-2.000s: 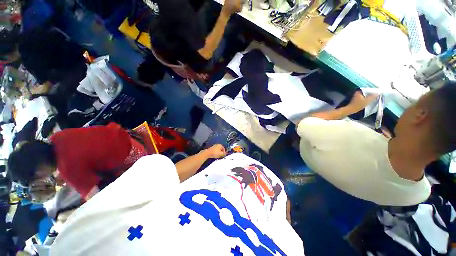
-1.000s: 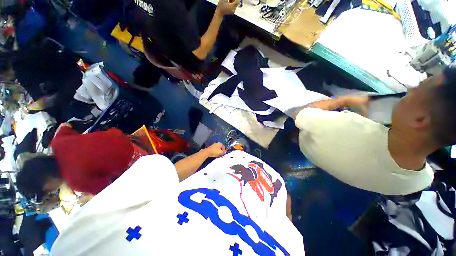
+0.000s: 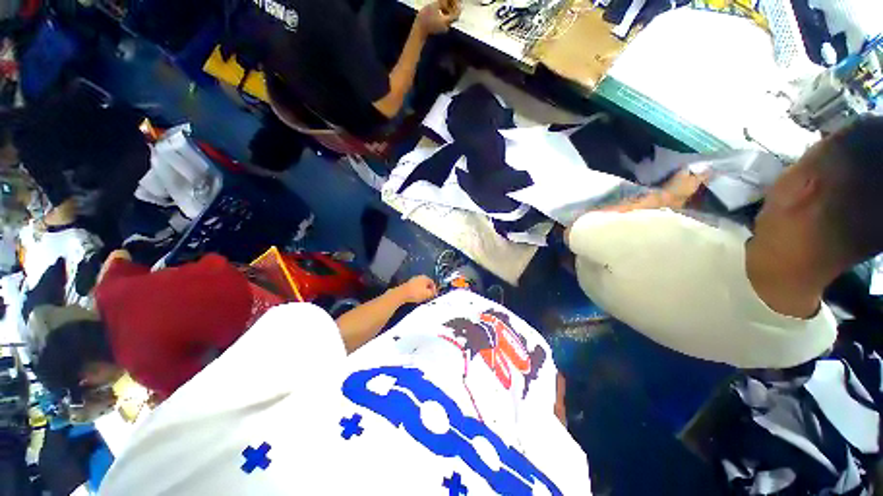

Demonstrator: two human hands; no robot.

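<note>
My left hand (image 3: 419, 289) is small at the centre, in front of my white printed shirt, its fingers curled and nothing visible in it. My right hand is not in view; only a sliver of skin shows at the shirt's right edge. Nearest ahead, black-and-white panels (image 3: 562, 170) lie in a pile on a low cream board (image 3: 465, 239). A cream-shirted person at the right reaches over the pile's right end, hands on a pale grey-white piece (image 3: 741, 174).
A red-shirted person bends at the left beside a red basket (image 3: 324, 275). A blue basket (image 3: 232, 218) stands behind. A black-shirted person sits at the top by a green-edged table (image 3: 658, 118). More black-and-white fabric (image 3: 808, 417) lies lower right.
The cream-shirted person's hands have moved and the pale piece now lies spread at the table edge. The red-shirted person has bent lower. My left hand stays about the same.
</note>
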